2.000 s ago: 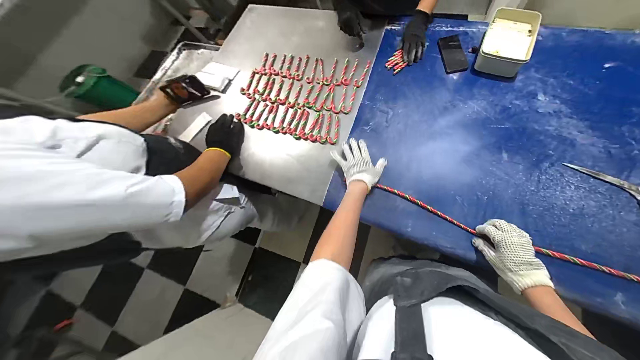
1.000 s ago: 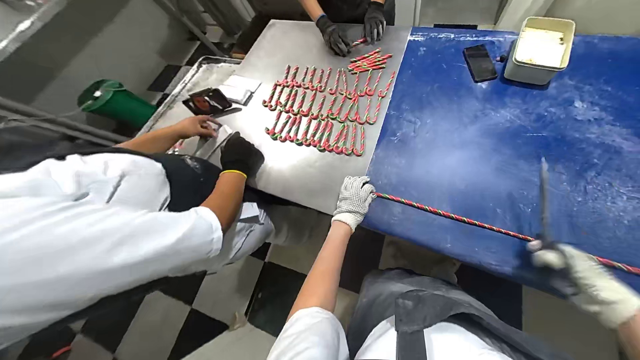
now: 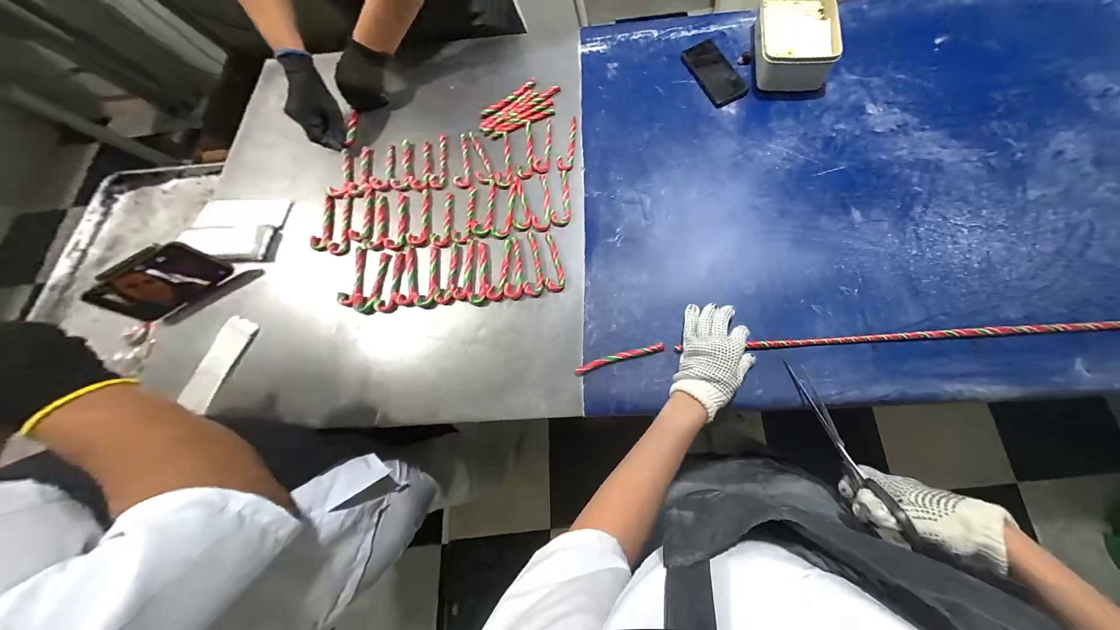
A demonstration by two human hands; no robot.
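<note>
My left hand (image 3: 713, 354), in a white dotted knit glove, lies palm down over the thin red, green and white candy rope (image 3: 927, 335) near the front edge of the blue table. A short cut candy stick (image 3: 619, 359) lies left of it, apart from the rope. Past the table's edge, my gloved right hand (image 3: 919, 512) is closed on the handles of metal scissors (image 3: 831, 429); their blades are slightly apart and point toward the rope. Rows of hooked candy canes (image 3: 455, 271) lie on the metal tabletop, with a pile of straight sticks (image 3: 521, 108) behind them.
Across the metal table (image 3: 490, 376), a co-worker's black-gloved hands (image 3: 337, 101) handle a candy piece. Another co-worker's arm (image 3: 157, 437) is at the left, near a propped phone (image 3: 162, 278). A dark phone (image 3: 715, 73) and a cream tub (image 3: 798, 48) stand at the back of the blue table.
My right hand has left the rope and taken up the scissors, which lay on the blue table. A short stick now lies separate at the rope's left end. The co-worker's black-gloved hands have moved left.
</note>
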